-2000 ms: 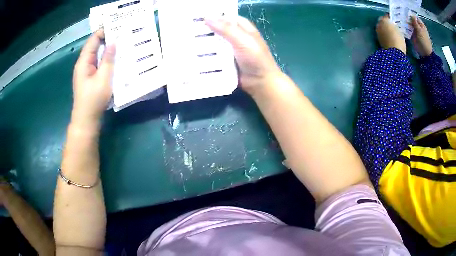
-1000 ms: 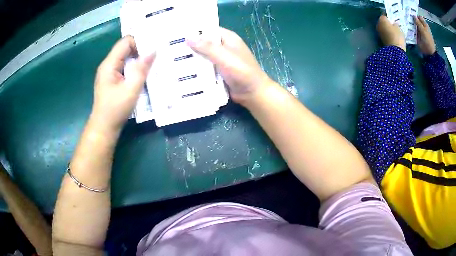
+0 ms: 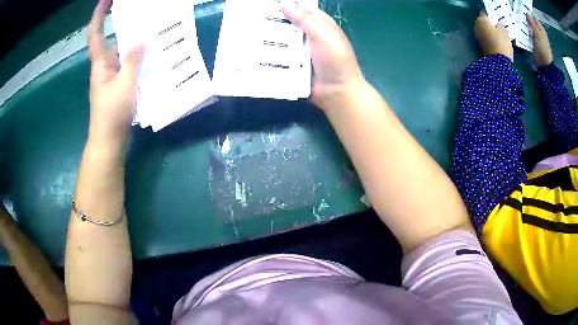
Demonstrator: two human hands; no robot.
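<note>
White printed leaflets with short black bars are held above the green bench, in two parts, cut off by the top edge. My left hand (image 3: 114,76) grips the left part, a fanned stack (image 3: 166,70) with stepped lower edges, its thumb on the front. My right hand (image 3: 326,54) grips the right part, a leaflet or leaflets (image 3: 256,60), with its thumb on the upper face and its palm along the right edge. The two parts spread apart at the top and nearly meet at their lower inner corners. How many sheets each holds is hidden.
The scuffed dark green bench (image 3: 266,184) has a pale rail (image 3: 47,66) along its far edge. At right, a person in dotted sleeve covers (image 3: 488,120) and a yellow top holds similar leaflets (image 3: 507,19). Another person's forearm (image 3: 32,270) shows at lower left.
The leaflets were together in one overlapping stack one second ago. Now they are parted left and right, with my left hand moved left and up and my right hand slightly right and up.
</note>
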